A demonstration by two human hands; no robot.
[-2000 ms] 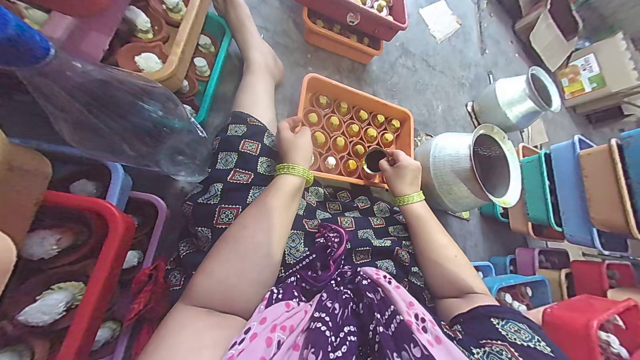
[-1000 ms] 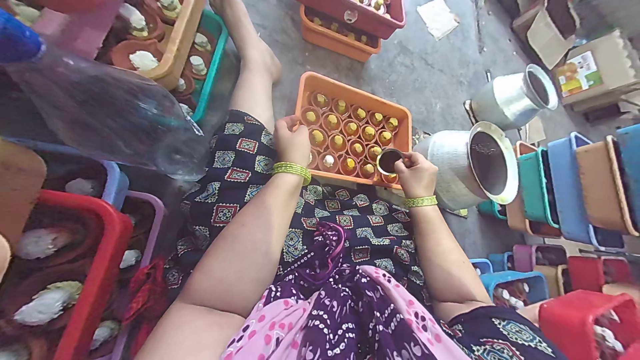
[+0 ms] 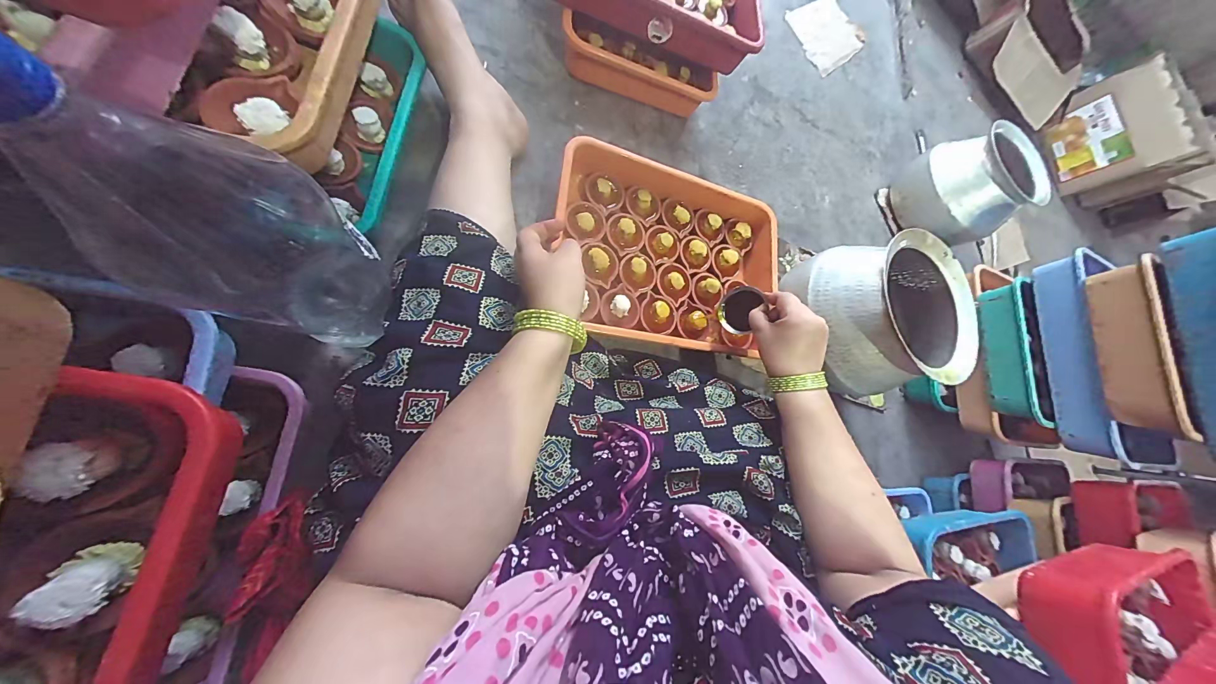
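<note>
An orange plastic tray (image 3: 670, 163) stands in front of my lap, filled with rows of small clay lamps (image 3: 625, 231) that hold yellow-topped wicks. A lamp near its front left corner has a white wick (image 3: 619, 305). My left hand (image 3: 553, 271) grips the tray's left rim, its fingertips over the edge. With my right hand (image 3: 790, 332) I pinch the rim of a small round metal cup (image 3: 739, 310), dark inside, over the front right corner of the tray. The lamp under the cup is mostly hidden.
Two metal pots (image 3: 855, 309) lie tilted at right, beside stacked plastic trays (image 3: 1073, 351). Stacked orange and red trays (image 3: 636, 71) stand ahead. A large clear plastic bottle (image 3: 209, 209) is at left, above more trays of lamps (image 3: 204, 456). A cardboard box (image 3: 1130, 123) sits back right.
My right hand and the cup have shifted slightly about the tray's front right corner. My left hand has stayed at the left rim.
</note>
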